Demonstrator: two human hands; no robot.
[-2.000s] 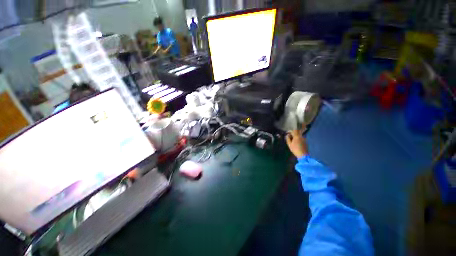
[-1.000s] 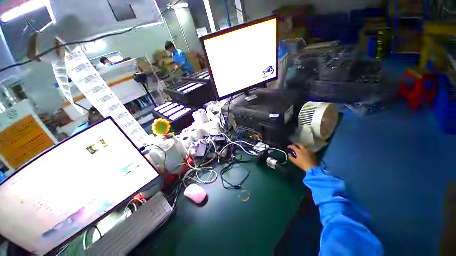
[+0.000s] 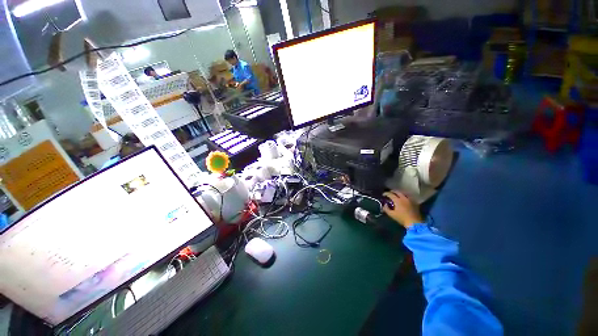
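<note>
My right hand (image 3: 404, 209) rests over a small black mouse (image 3: 389, 203) at the right end of the green bench, beside a cream ribbed cylinder (image 3: 425, 162). The hand covers most of the mouse. My blue sleeve reaches in from the lower right. My left hand is not in the picture. The right monitor (image 3: 328, 73) shows a mostly white screen with a small dark mark low on its right. It stands on a bulky black box (image 3: 354, 146).
A light mouse (image 3: 259, 250) lies right of the grey keyboard (image 3: 177, 292), below the wide middle monitor (image 3: 105, 230). Tangled cables (image 3: 308, 226) lie between the light mouse and the black box. A sunflower ornament (image 3: 218, 162) stands behind. A person in blue (image 3: 241, 73) is in the background.
The view has shifted, and has sharpened since the oldest frame. My right hand stays beside the cream cylinder, over the mouse. The light mouse has turned from pink to white.
</note>
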